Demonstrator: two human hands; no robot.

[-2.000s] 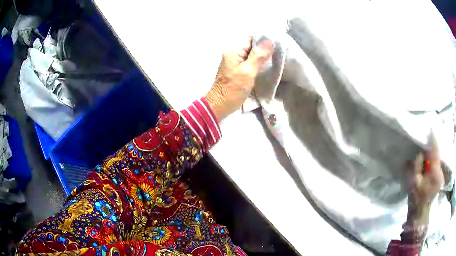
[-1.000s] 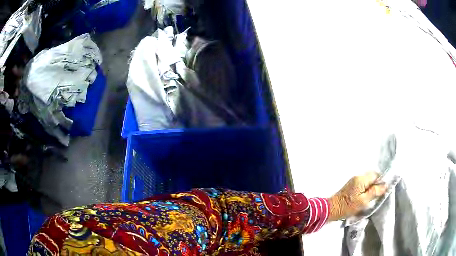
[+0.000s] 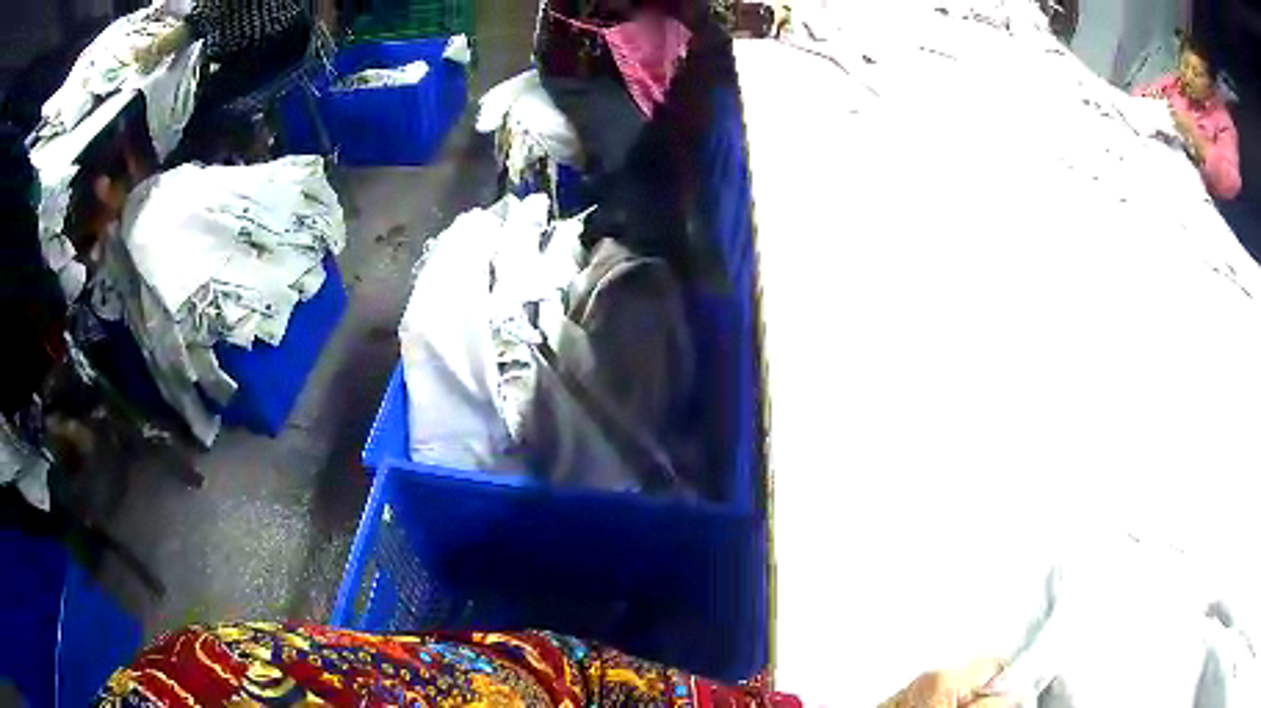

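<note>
The pale grey-white garment [image 3: 1106, 650] lies at the bottom right on the white table [image 3: 940, 346], overexposed and cut off by the lower edge. My left hand [image 3: 954, 686] is at the bottom edge beside the garment, mostly out of the picture. Its fingers are too cut off and washed out to show whether they grip the cloth. My patterned sleeve runs along the bottom. My right hand is not in view.
An empty-looking blue crate [image 3: 553, 553] stands left of the table, with a garment-filled crate [image 3: 394, 415] behind it. Another heaped blue crate [image 3: 291, 367] and a farther blue crate [image 3: 394, 118] stand on the floor. A person in pink [image 3: 1210, 132] is at the far right.
The view has swung up and left, showing more floor and crates. My left hand has moved from gripping the garment to the bottom edge; my right hand has left view.
</note>
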